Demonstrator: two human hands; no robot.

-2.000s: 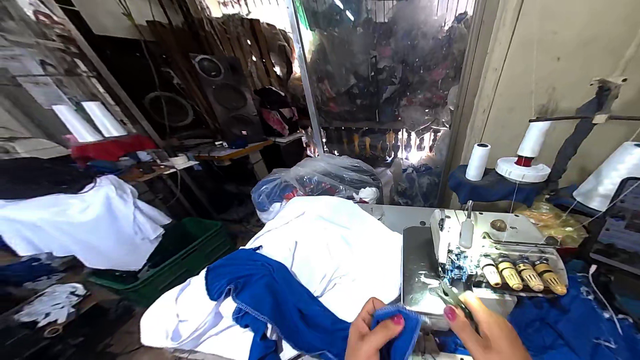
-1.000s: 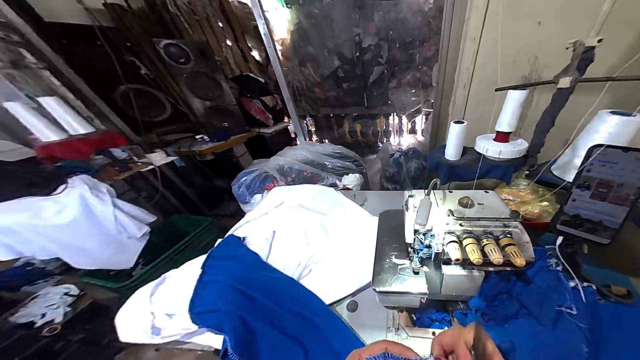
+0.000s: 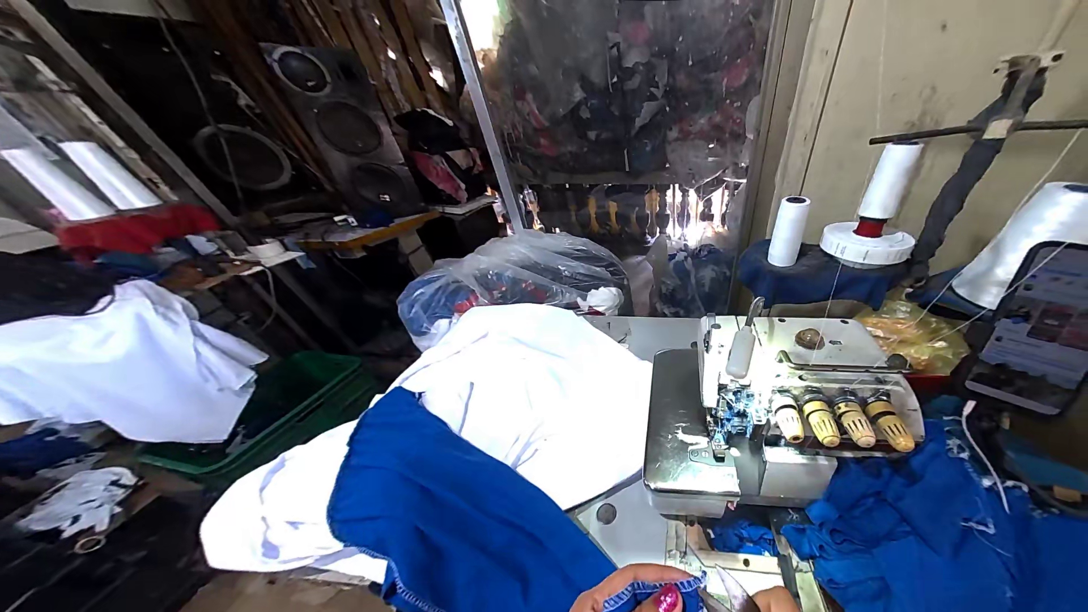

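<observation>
At the bottom edge, my left hand [image 3: 633,588] pinches the serged edge of a blue fabric piece [image 3: 476,510], which trails leftward over white fabric [image 3: 544,391]. Just right of it is my right hand [image 3: 775,600], mostly cut off by the frame, with small metal scissors or snips [image 3: 727,589] at its fingers; the blades touch or nearly touch the stitched edge. Above both hands stands an overlock sewing machine [image 3: 756,399] with a lit needle area and several tension dials [image 3: 841,418]. No fabric shows under its presser foot.
More blue fabric [image 3: 918,518] is heaped right of the machine. Thread cones [image 3: 789,231] and a phone [image 3: 1033,331] stand behind it. A clear plastic bag [image 3: 527,272] lies behind the white fabric. At left are a green crate [image 3: 323,399] and hanging white cloth [image 3: 127,365].
The hands have moved lower, away from the machine plate where they were two seconds ago. The blue piece now lies spread wider over the white fabric.
</observation>
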